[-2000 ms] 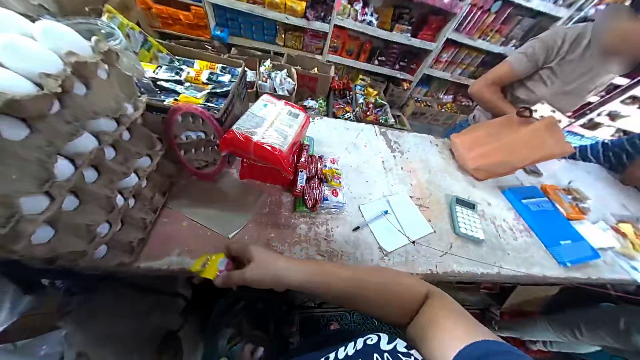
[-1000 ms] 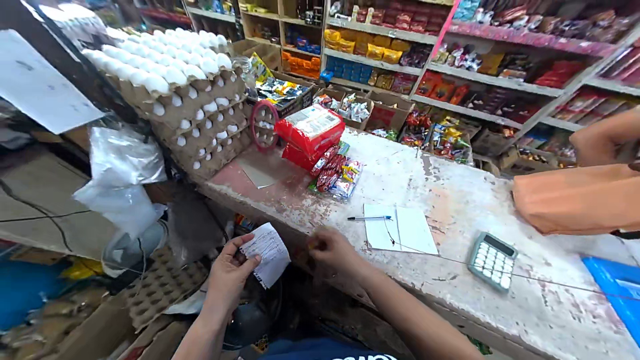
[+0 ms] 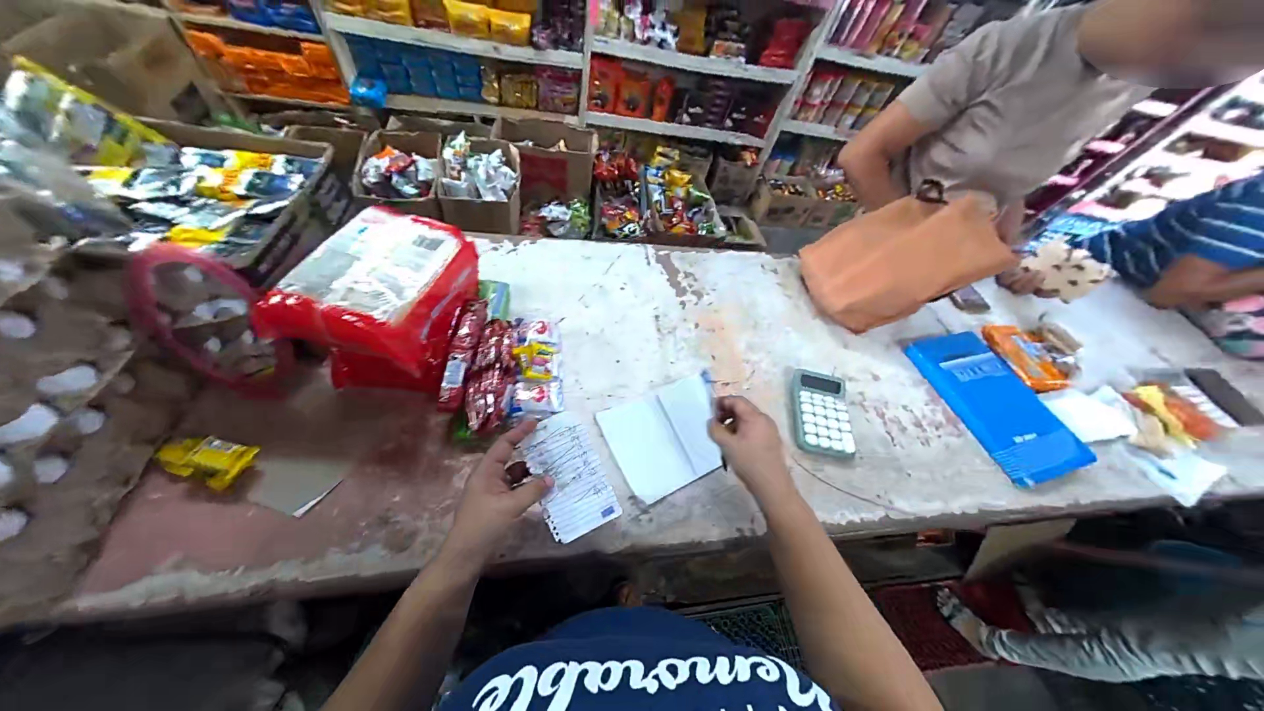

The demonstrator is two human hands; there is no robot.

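Observation:
My left hand point(image 3: 502, 476) grips the upper left edge of a handwritten sheet of paper point(image 3: 571, 479), just above the worn counter point(image 3: 632, 296). To its right a blank folded paper point(image 3: 660, 439) lies on the counter. My right hand point(image 3: 748, 439) is at that paper's right edge, fingers curled around what looks like a pen, mostly hidden. A calculator point(image 3: 823, 413) lies right of my right hand. Beyond my left hand are small red snack packets point(image 3: 486, 370) and a red plastic-wrapped pack point(image 3: 375, 286).
Egg trays point(image 3: 59, 415) and a pink round frame point(image 3: 202, 316) stand at the left, near yellow packets point(image 3: 207, 460). A blue packet point(image 3: 997, 407) and an orange bag point(image 3: 904, 259) lie right. A person point(image 3: 987, 109) stands across the counter; another person's striped sleeve point(image 3: 1185, 232) is beyond.
My left hand has brought the handwritten sheet over the counter, beside the blank paper. My right hand has moved to that paper's right edge; the pen no longer lies on it. The view has swung.

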